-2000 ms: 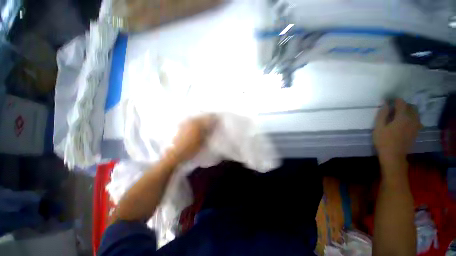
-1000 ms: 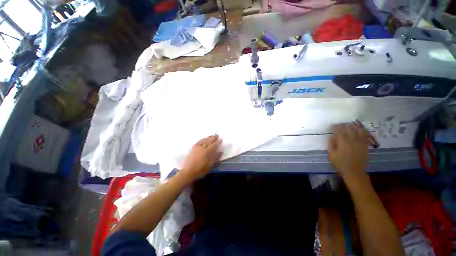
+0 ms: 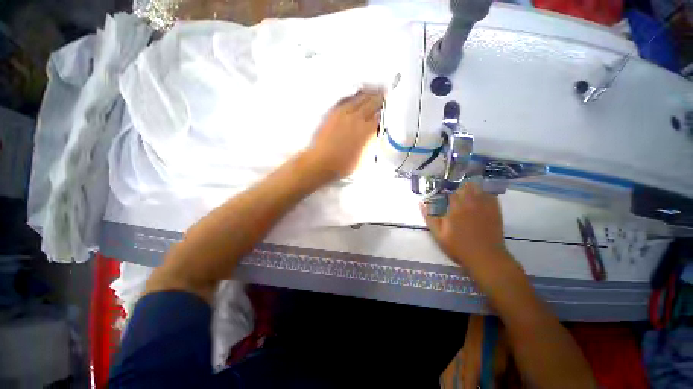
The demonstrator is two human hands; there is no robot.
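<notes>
The white garment lies spread over the table left of the needle, very bright near the machine head. My left hand lies flat on it beside the head's left end, fingertips partly lost in glare. My right hand is at the presser foot, its fingertips partly behind the chrome parts. Whether it pinches fabric there cannot be told. The sewing machine has a white head with a blue stripe. The needle itself is not clear.
Red-and-dark thread snips lie on the table at right, beside small white bits. Stacked cut pieces hang at the left edge. A red basket is below left. Red cloth is below right. The grey ruler edge runs in front.
My left hand has moved from the front edge up beside the machine head. My right hand has moved left from beside the snips to the presser foot. The view is closer to the machine.
</notes>
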